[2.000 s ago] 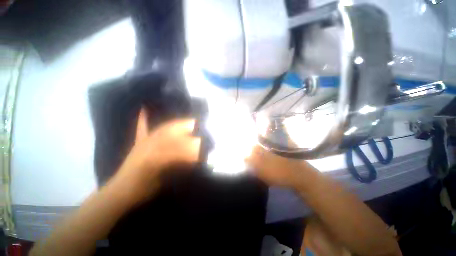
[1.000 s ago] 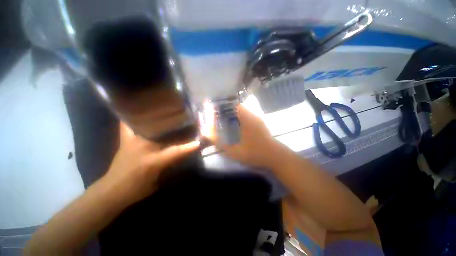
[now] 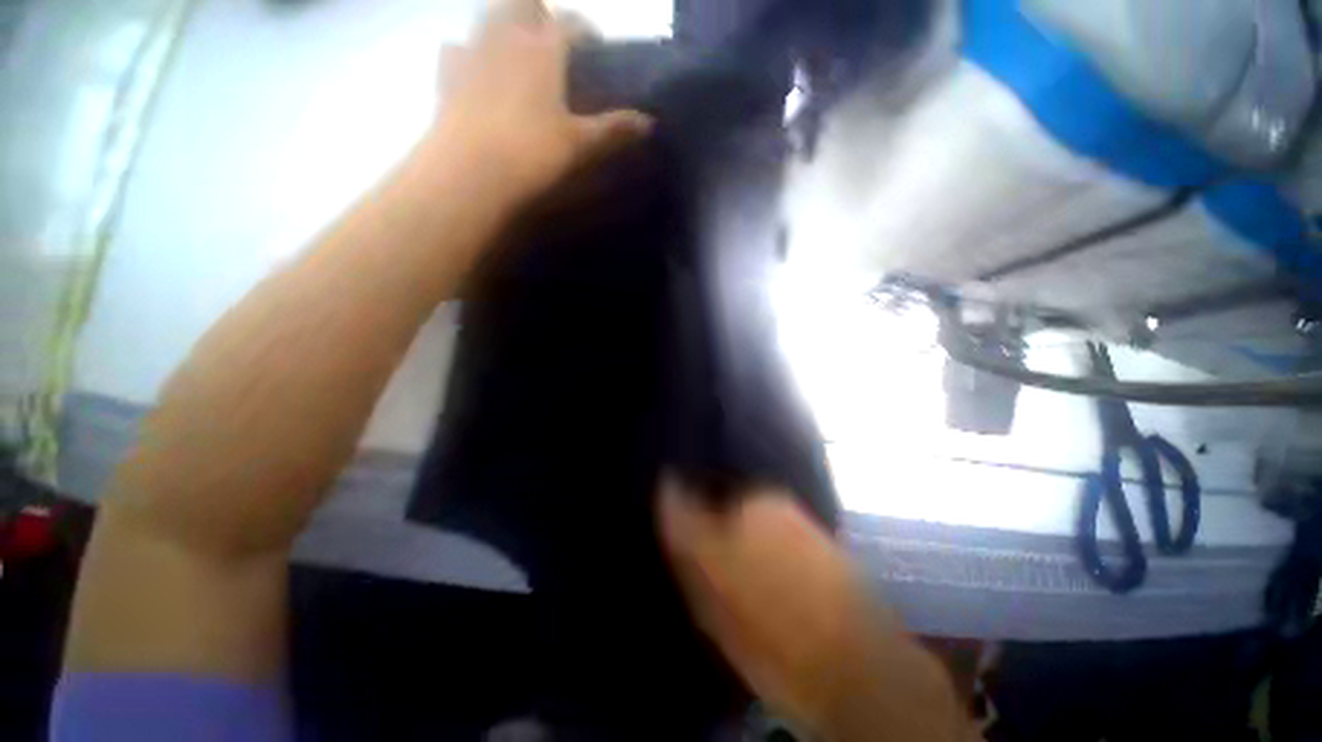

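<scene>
Black cloth (image 3: pixel 580 334) lies over the white table and hangs past its front edge. My left hand (image 3: pixel 508 102) is at the cloth's far end, upper left of centre, with the thumb on the cloth and the fingertips partly hidden. My right hand (image 3: pixel 747 544) is blurred at the near right part of the cloth, by the table edge, its fingers on or in the cloth. The white and blue sewing machine head (image 3: pixel 1073 174) is at the upper right. Its presser foot area (image 3: pixel 979 355) is clear of both hands.
Blue-handled scissors (image 3: pixel 1131 500) lie on the table right of the needle area. A ruler scale (image 3: pixel 986 570) runs along the front edge. A yellowish tape strip (image 3: pixel 102 239) is at the left. A small red thing (image 3: pixel 29 532) shows at the far left.
The cloth and both hands have moved away from the needle area to the left. My left hand has gone to the far side, my right hand towards the front edge. The view has shifted.
</scene>
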